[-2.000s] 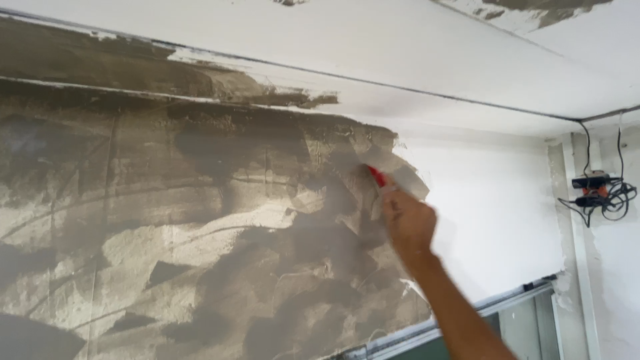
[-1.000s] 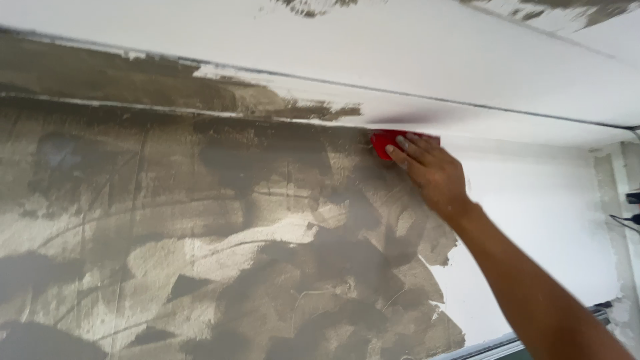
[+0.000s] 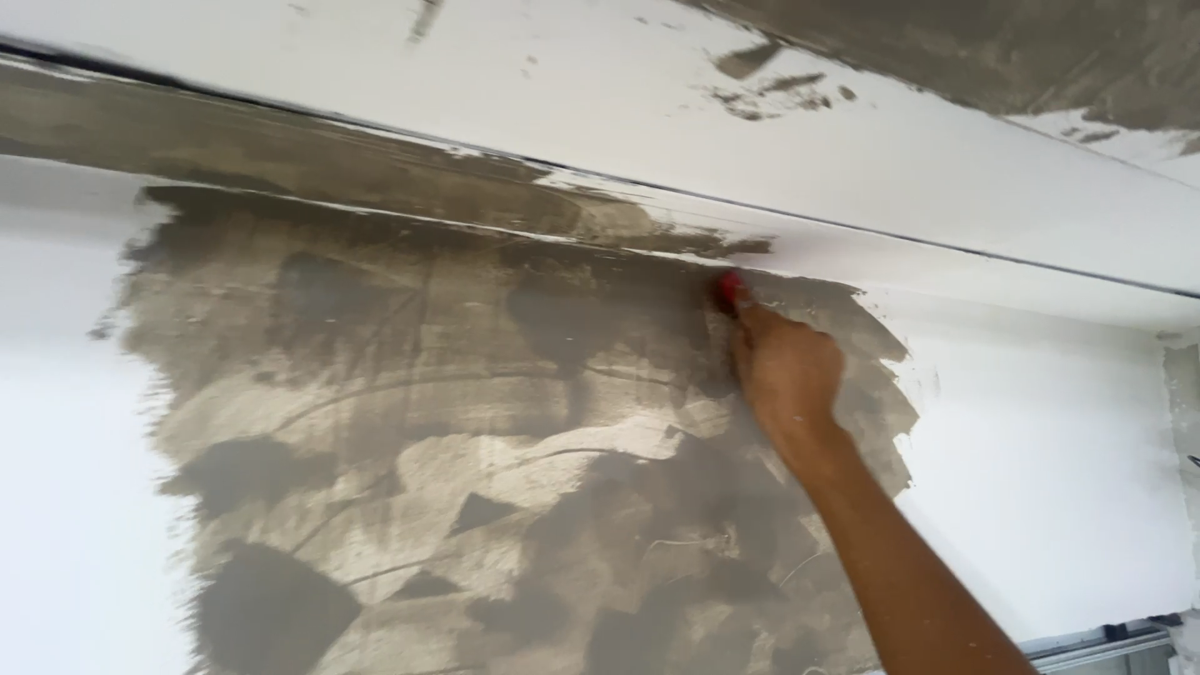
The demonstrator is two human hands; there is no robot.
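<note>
My right hand reaches up from the lower right, its fingers closed around a small red hand spreader. The spreader is blurred, and its working edge cannot be made out. It is at the top of a wall patch of grey-brown skim coat, just under the corner where wall and overhead surface meet. Darker and lighter areas and curved marks cover the coat, and its side edges are ragged. My left hand is out of view.
White wall lies to either side of the coat. Overhead, a dark groove crosses the white surface, which carries grey smears. A metal window frame shows at the lower right.
My right hand, still holding the red spreader, has moved left along the top of the coat since a second ago. The view has swung left, showing the coat's left edge.
</note>
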